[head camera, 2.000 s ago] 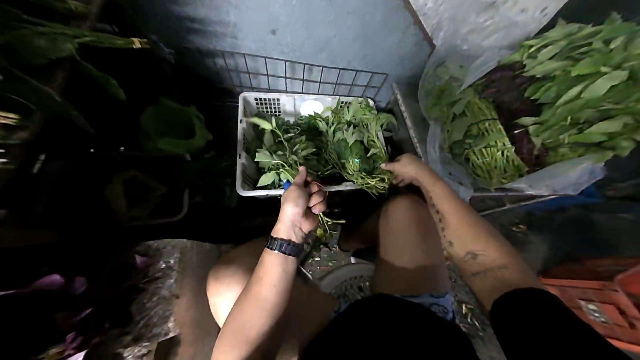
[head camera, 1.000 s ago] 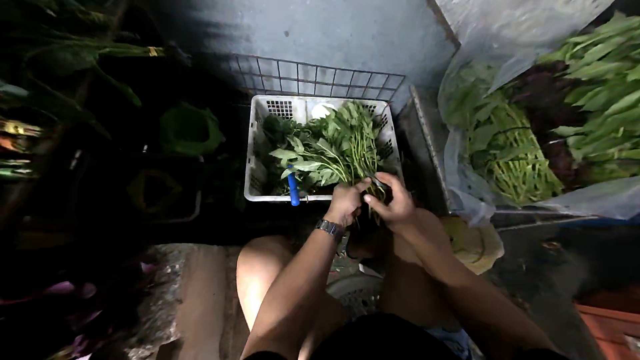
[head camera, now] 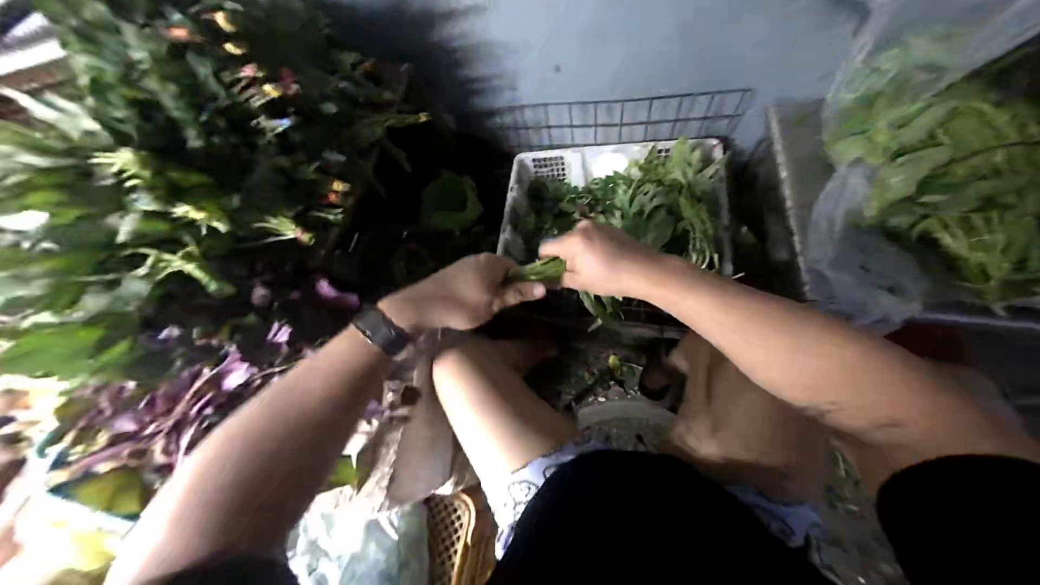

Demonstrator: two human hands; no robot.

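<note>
Between my hands, at the near left of a white plastic crate [head camera: 505,203], is a bunch of green stems [head camera: 538,270]. My left hand [head camera: 467,291], with a dark watch [head camera: 381,330] on its wrist, grips the stems from the left. My right hand [head camera: 597,256] closes on their other end. Leafy greens [head camera: 642,195] fill much of the crate, and some leaves [head camera: 603,307] hang below my right hand. The blue-handled tool seen earlier cannot be made out; something bluish shows at my right fingertips, too blurred to name.
A wire rack [head camera: 626,115] stands behind the crate against a blue-grey wall [head camera: 569,57]. Leafy bunches [head camera: 162,179] and purple-leaved stems [head camera: 195,406] lie at left. Greens in a clear plastic bag [head camera: 861,252] stand at right. A woven basket [head camera: 449,536] is at the bottom.
Both hands have moved from the crate's front edge to its near left side, still together on stems. The blue handle at the crate's front edge no longer shows there. The view has swung left.
</note>
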